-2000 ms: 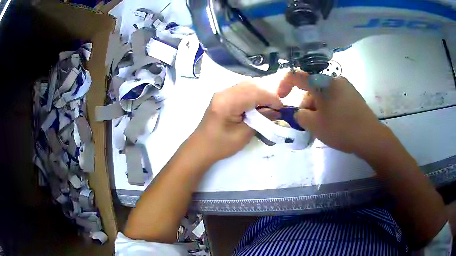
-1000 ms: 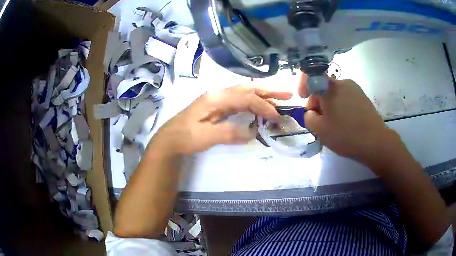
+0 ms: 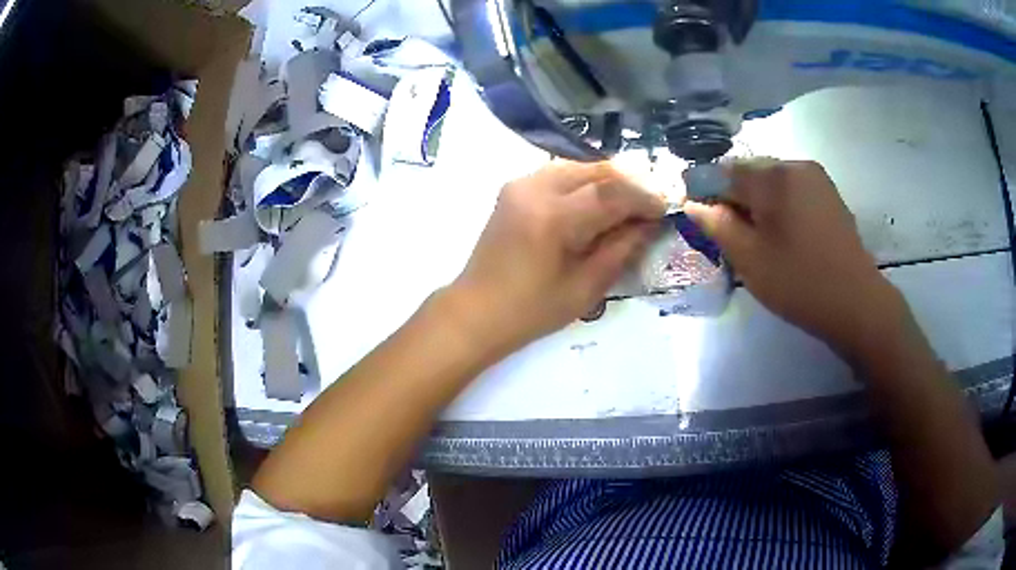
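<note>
A fabric band (image 3: 693, 298), white-grey outside and dark blue inside, hangs as a loop between my hands just in front of the needle area. My left hand (image 3: 574, 251) pinches its upper edge with the fingertips from the left. My right hand (image 3: 797, 234) holds it from the right, fingers close under the machine head. The sewing machine head (image 3: 824, 56) is above my hands; its dark and silver presser parts (image 3: 700, 134) are over my fingertips. The needle tip and the band's top edge are hidden by fingers and glare.
Loose fabric strips (image 3: 292, 184) lie on the white table left of the machine. A cardboard box (image 3: 212, 290) full of strips stands at the far left. A measuring tape (image 3: 557, 451) runs along the table's front edge. More pieces show below the table edge.
My left hand has moved right and closed its fingers on the band beside my right hand. The band now hangs narrower and slightly further right. The view has shifted slightly.
</note>
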